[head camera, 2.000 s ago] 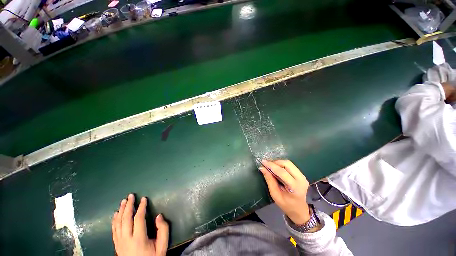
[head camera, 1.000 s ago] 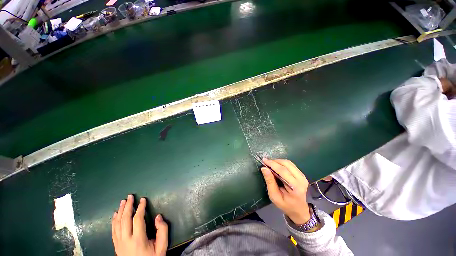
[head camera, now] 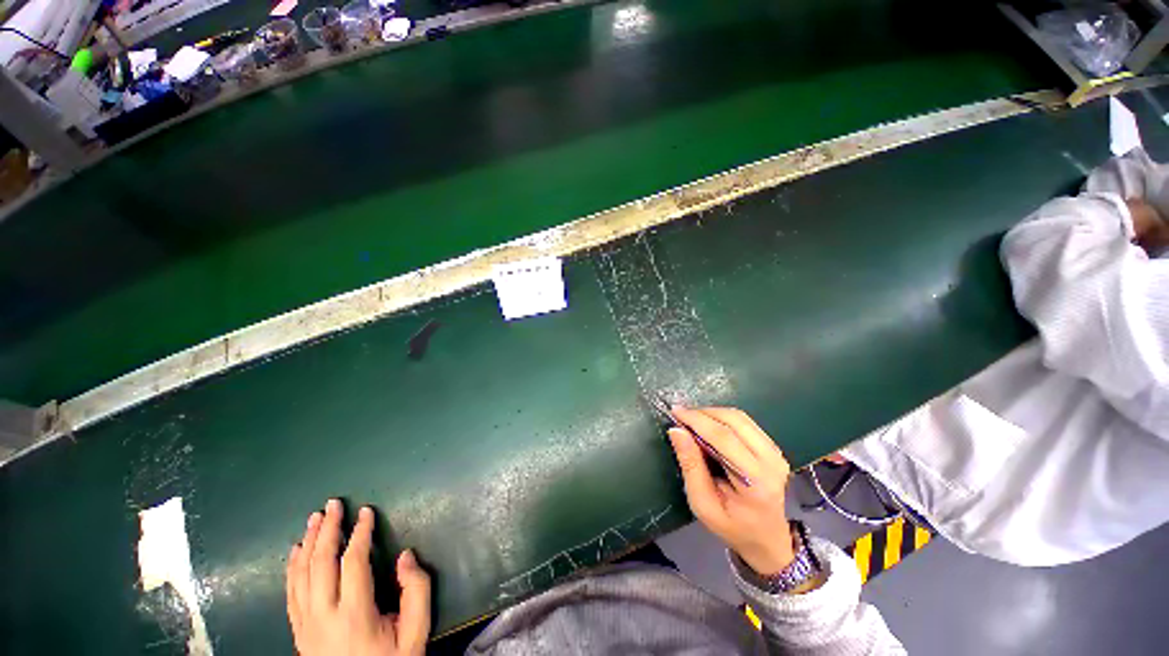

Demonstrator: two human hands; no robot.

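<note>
My right hand holds thin dark tweezers between thumb and fingers. Their tips point at the lower end of a pale crackled strip on the green bench top; I cannot tell if they touch it. My left hand rests flat on the bench top with fingers apart, holding nothing, cut off by the lower edge. A white square card with small marks along its upper edge lies by the divider rail. A torn white strip is stuck at the left.
The pale divider rail runs across, with the green conveyor belt beyond. Cluttered cups and parts stand at the back left. A person in a white coat is at the right. A clear plastic bag sits at the upper right.
The tweezers tilted a little as my right hand shifted slightly at the strip. My left hand has not moved. The person's white sleeve at the right moved slightly left.
</note>
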